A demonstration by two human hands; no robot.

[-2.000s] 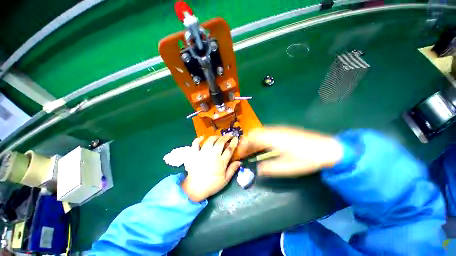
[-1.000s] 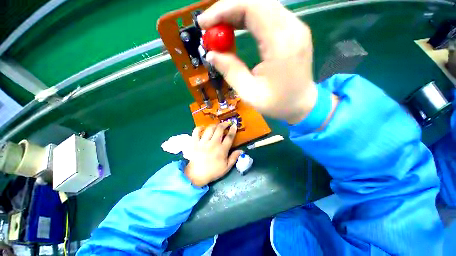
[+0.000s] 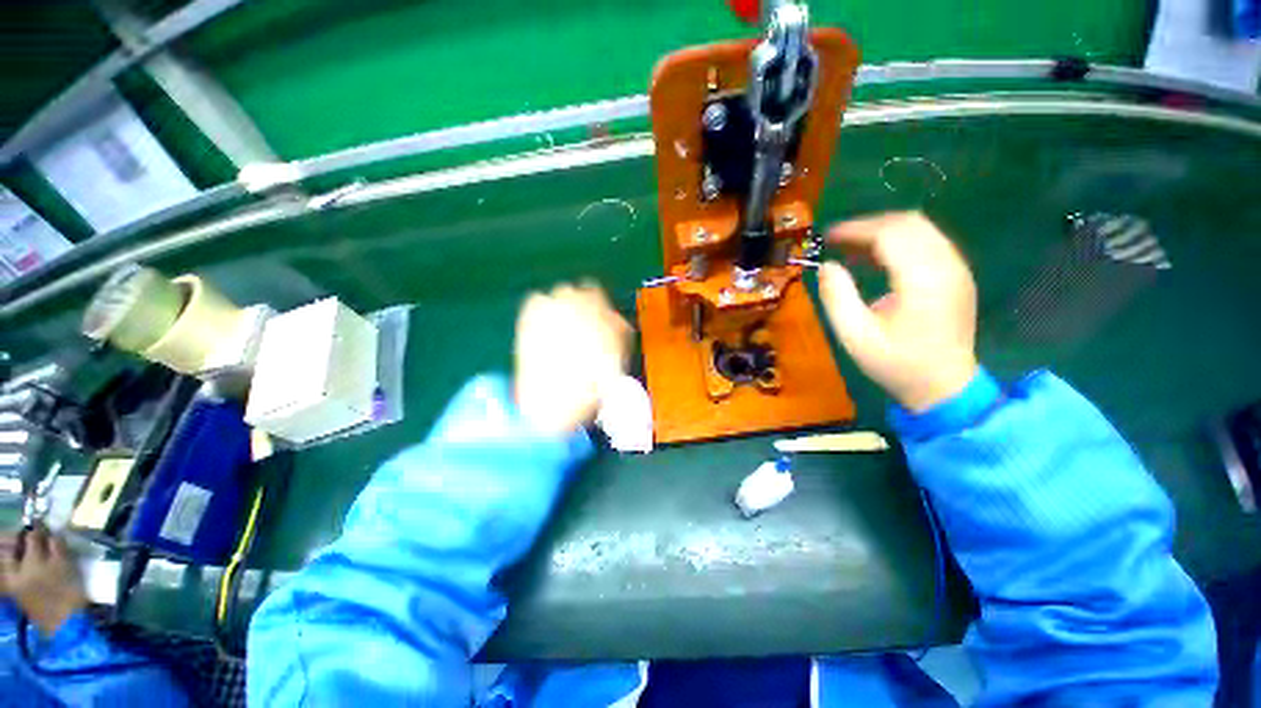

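Note:
The orange toggle press (image 3: 680, 125) stands upright, its linkage raised and its red grip (image 3: 748, 7) cut off by the top edge. The dark toothed nest (image 3: 744, 365) is uncovered on the orange base. My right hand (image 3: 906, 307) is beside the right side pin, thumb and index finger apart. A small dark round part (image 3: 813, 246) shows at its index fingertip; I cannot tell if it is gripped. My left hand (image 3: 564, 353) is blurred, left of the base by the white wipe (image 3: 627, 415); its fingertips are unclear. The glue bottle (image 3: 765, 488) lies before the base.
A pale flat strip (image 3: 833, 443) lies before the base. At left are a white box (image 3: 315, 367), cream rolls (image 3: 202, 325) and a blue unit (image 3: 198, 473). A grey patterned block (image 3: 1093, 284) is at right. Another person's hand (image 3: 44, 574) shows lower left.
My right hand has let go of the red grip and come down to the press's right side. My left hand has left the nest and moved left. The view has shifted, so the press appears further right.

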